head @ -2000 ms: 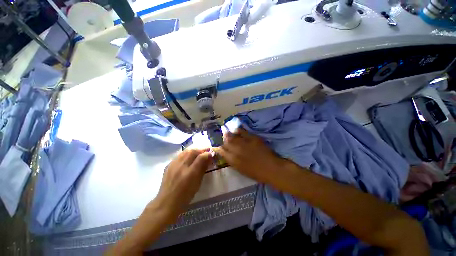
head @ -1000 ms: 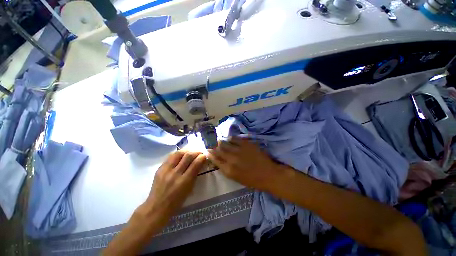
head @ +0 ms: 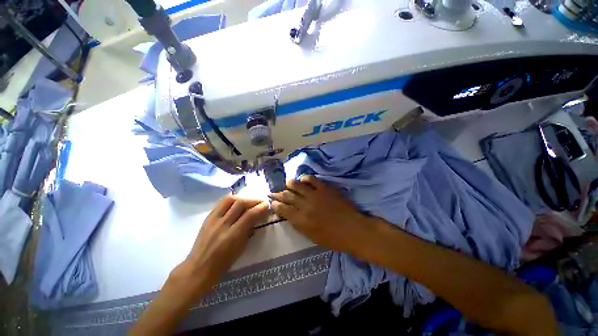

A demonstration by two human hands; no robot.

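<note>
The white JACK sewing machine (head: 295,98) stands across the view, its presser foot (head: 275,176) low over the needle plate. My left hand (head: 226,231) lies just in front of the needle area, fingertips together at a small brightly lit spot. My right hand (head: 313,209) is beside it, fingers bent at the right of the presser foot, on the near edge of the light blue garment pieces (head: 419,190). The cloth under my fingertips is overexposed and mostly hidden. Blue pieces (head: 180,172) lie behind and left of the needle.
Folded blue band pieces (head: 69,239) lie at the left of the table. Tied blue bundles (head: 26,151) are at the far left. Black-handled scissors (head: 556,174) lie on grey-blue cloth at the right, above pink scraps (head: 551,233). A measuring strip (head: 262,281) runs along the front edge.
Compared with two seconds ago, both hands have shifted slightly left along with the machine in the view. My hands have drawn closer together, and the yellow patch near my fingertips no longer shows.
</note>
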